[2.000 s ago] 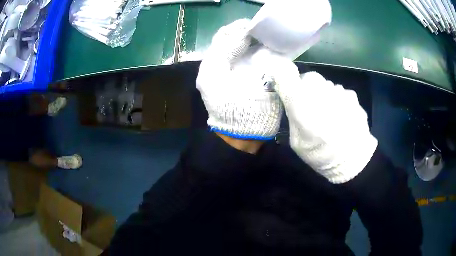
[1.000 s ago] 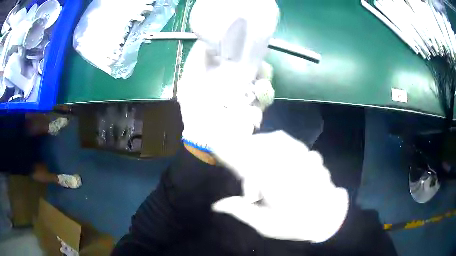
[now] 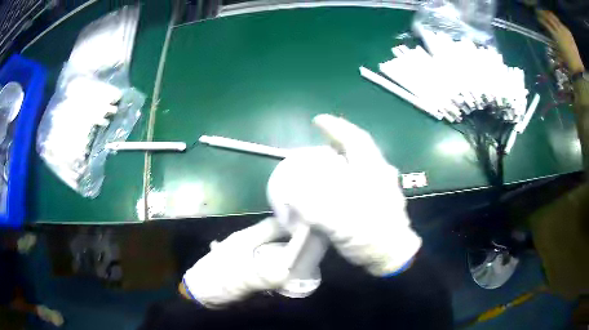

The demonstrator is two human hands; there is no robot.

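Note:
A glossy white housing [image 3: 307, 258] is held over the bench's front edge, its wide end up and its smaller end down. My left hand [image 3: 242, 267], in a white knit glove, is around its lower part. My right hand [image 3: 368, 203], also gloved, lies over its wide upper part with the fingers spread; the glare hides its exact contact. One white antenna [image 3: 242, 145] lies just left of the wide end, its right end hidden there. A second white antenna [image 3: 150, 146] lies further left, near the bagged antennas [image 3: 77, 122].
Wired antennas [image 3: 468, 80] fan out at right, cables hanging over the edge of the green bench [image 3: 258, 71]. A blue bin [image 3: 29, 129] stands far left. A small label [image 3: 414, 180] is near the edge. Another person's hand [image 3: 560, 38] is at far right.
The view has turned towards the right side of the bench. My right hand has risen from low in front of my body to the housing's wide end. The housing is now lower, over the edge.

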